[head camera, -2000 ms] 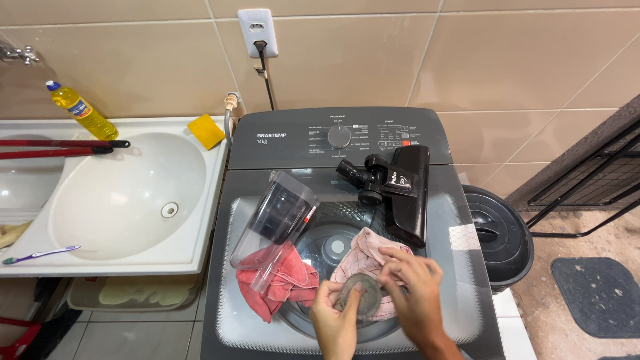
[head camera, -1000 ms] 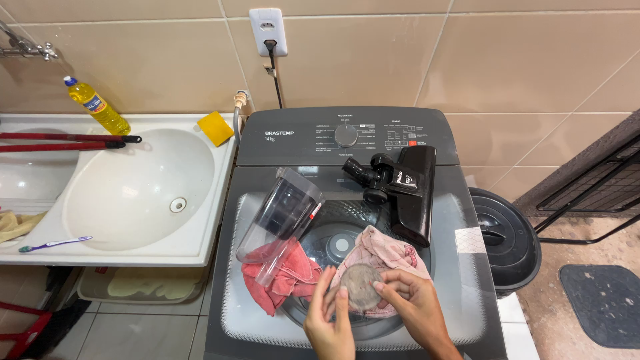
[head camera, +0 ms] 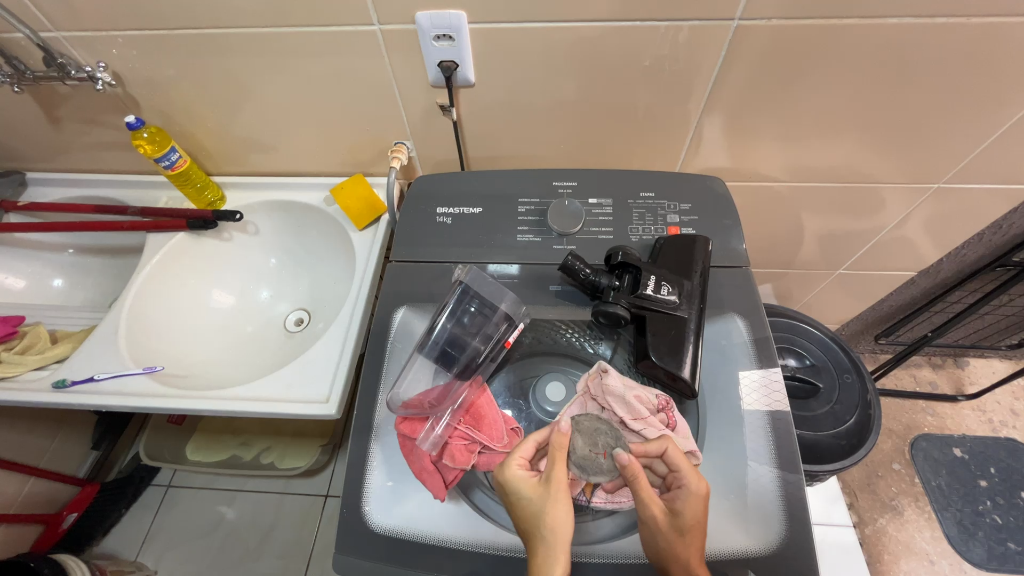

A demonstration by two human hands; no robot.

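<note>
Both hands hold a round, grey, dusty filter disc (head camera: 597, 446) above the glass lid of a Brastemp washing machine (head camera: 760, 512). My left hand (head camera: 541, 480) pinches its left edge, and my right hand (head camera: 662, 490) grips its lower right edge. Just behind the disc lies a pale pink checked cloth (head camera: 624, 400) on the lid. To the left, a clear plastic vacuum dust container (head camera: 464, 336) leans over a coral-red cloth (head camera: 456, 456). A black Philco vacuum floor head (head camera: 676, 308) rests farther back, on the right side of the lid.
At left is a white double sink (head camera: 240, 296) with a yellow detergent bottle (head camera: 178, 164), a yellow sponge (head camera: 358, 202), red handles (head camera: 112, 218) and a toothbrush (head camera: 108, 377). A black lidded bin (head camera: 824, 392) stands right of the washer. A plug sits in the wall outlet (head camera: 445, 50).
The fingers have shifted around the grey disc, which is now tilted and held at its left and lower right edges. The cloths and vacuum parts have stayed in place.
</note>
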